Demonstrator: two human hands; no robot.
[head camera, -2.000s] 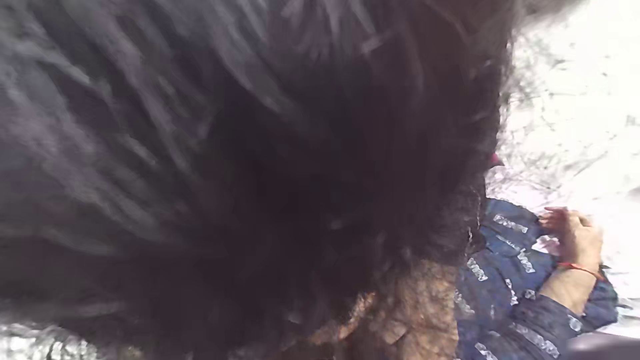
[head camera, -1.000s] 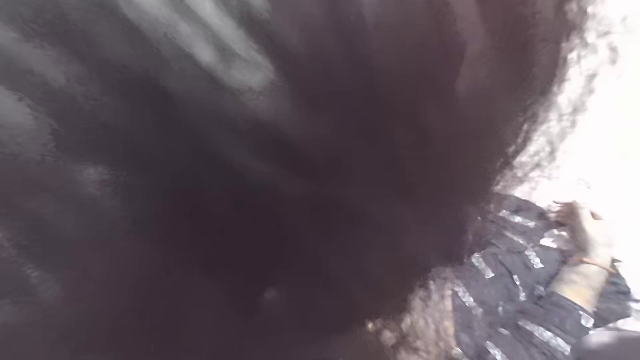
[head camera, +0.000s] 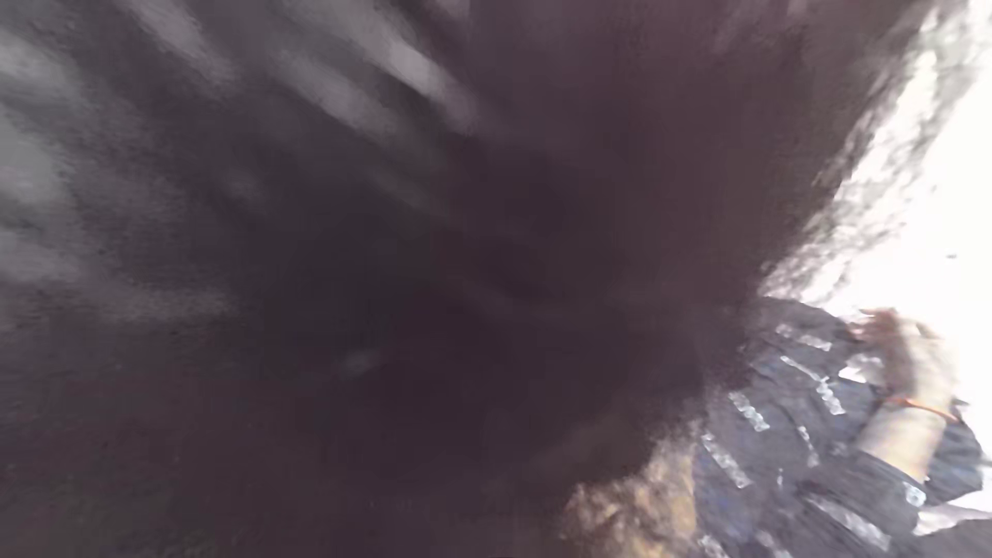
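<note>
Dark, blurred hair (head camera: 465, 256), very near the camera, covers most of the head view. At the lower right is a person's dark blue sleeve or shirt (head camera: 775, 449) with a pale printed pattern. Beyond it, a bent hand (head camera: 922, 353) with an orange-red band (head camera: 922, 407) around its wrist rests by the cloth. Its fingers are blurred, and whether it holds anything cannot be told. This hand seems to belong to the person in the patterned garment. Neither my left hand nor my right hand can be made out.
A patch of skin (head camera: 635, 511) shows below the hair, beside the patterned cloth. Behind the person, the right side is a pale, overexposed surface (head camera: 938, 248) with little detail.
The dark hair now spreads farther right across the upper part of the view and hides more of the pale background. The banded hand stays bent near the right edge.
</note>
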